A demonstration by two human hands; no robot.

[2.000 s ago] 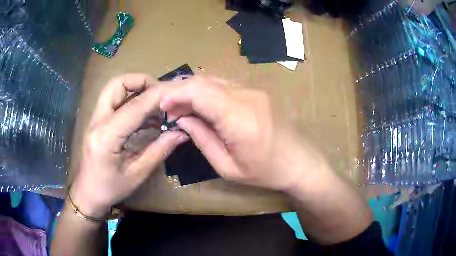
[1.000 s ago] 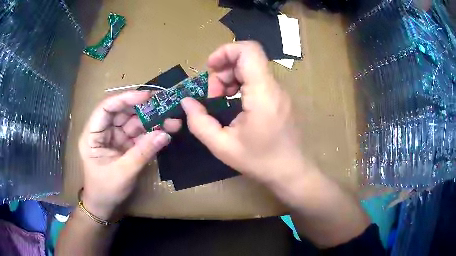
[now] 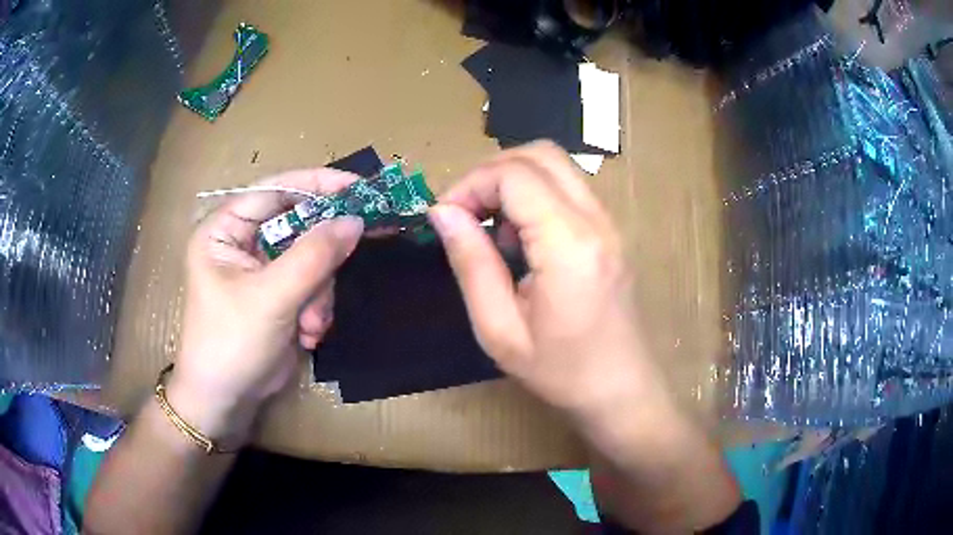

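My left hand (image 3: 256, 277) holds a green circuit board (image 3: 366, 201) between thumb and fingers. A thin white wire (image 3: 235, 192) sticks out from the board to the left. My right hand (image 3: 543, 266) has its thumb and forefinger pinched together at the board's right end; whether they grip the board edge or a tiny piece there is too small to tell. Black adhesive sheets (image 3: 402, 313) lie flat on the cardboard below the board, partly covered by both hands. A black corner also shows above the board.
Another circuit board (image 3: 227, 73) lies at the upper left. More black sheets (image 3: 533, 99) with a white backing piece (image 3: 600, 108) lie at the upper right. A dark heap (image 3: 690, 26) is at the far edge. Clear trays stand left (image 3: 63, 230) and right (image 3: 805, 251).
Two seconds ago both hands were closed together over a small part. One second ago the board showed broadly in my left hand; now it is tilted, and my right fingertips are at its right end.
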